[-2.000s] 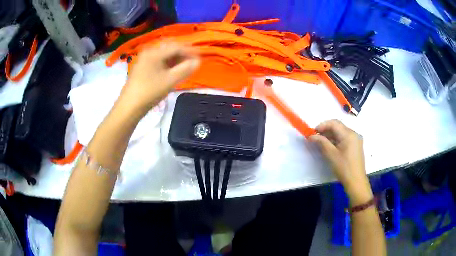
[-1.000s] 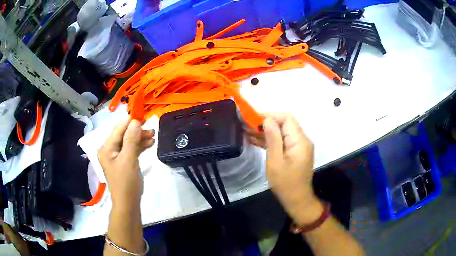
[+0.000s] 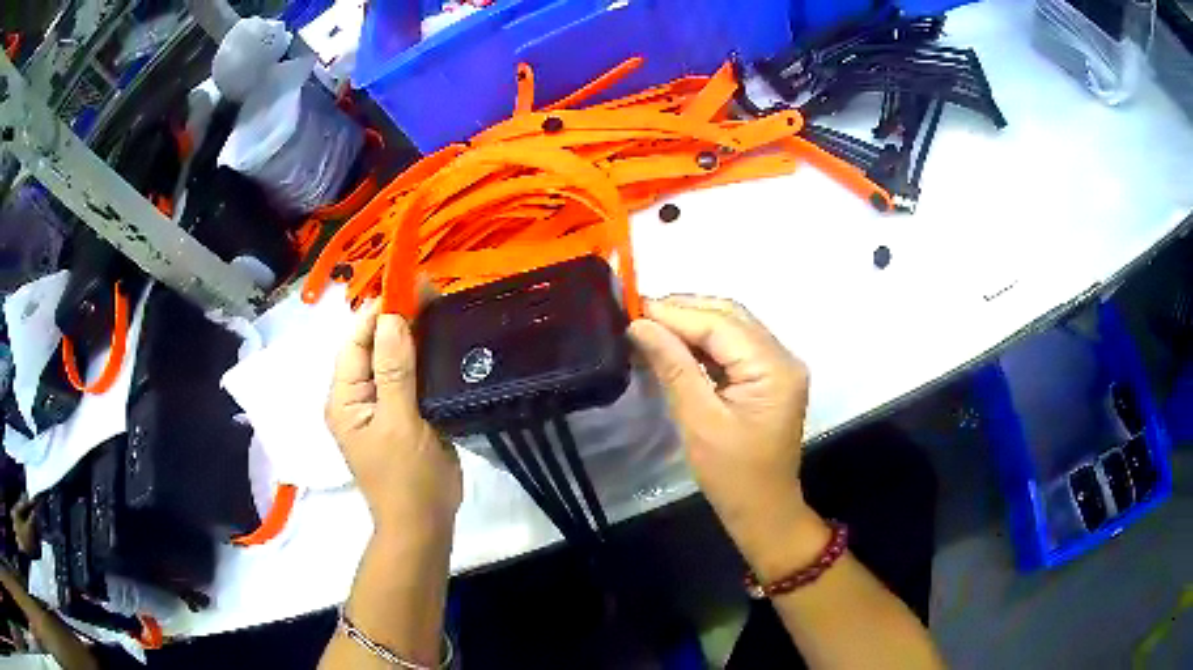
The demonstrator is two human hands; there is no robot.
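A black power bank (image 3: 523, 343) stands at the white table's front edge with its round badge facing up. Several black charging cables (image 3: 547, 474) hang from it over the edge. An orange carry strap (image 3: 513, 155) arches over its far side. My left hand (image 3: 393, 406) pinches one strap end at the unit's left side. My right hand (image 3: 726, 393) pinches the other end at the right side. Whether the ends are fastened is hidden by my fingers. A milky plastic sleeve (image 3: 641, 439) shows around the unit's lower part.
Loose orange straps (image 3: 733, 138) lie heaped behind the unit, with black cables (image 3: 962, 81) right of them. A blue bin (image 3: 523, 66) stands behind. Finished black units (image 3: 190, 432) and white bags (image 3: 294, 393) are at left. Loose black studs (image 3: 882, 257) lie at right.
Both hands have moved in against the power bank's sides with the strap ends, and the strap now arches over it. Two seconds ago my left hand was over the strap heap.
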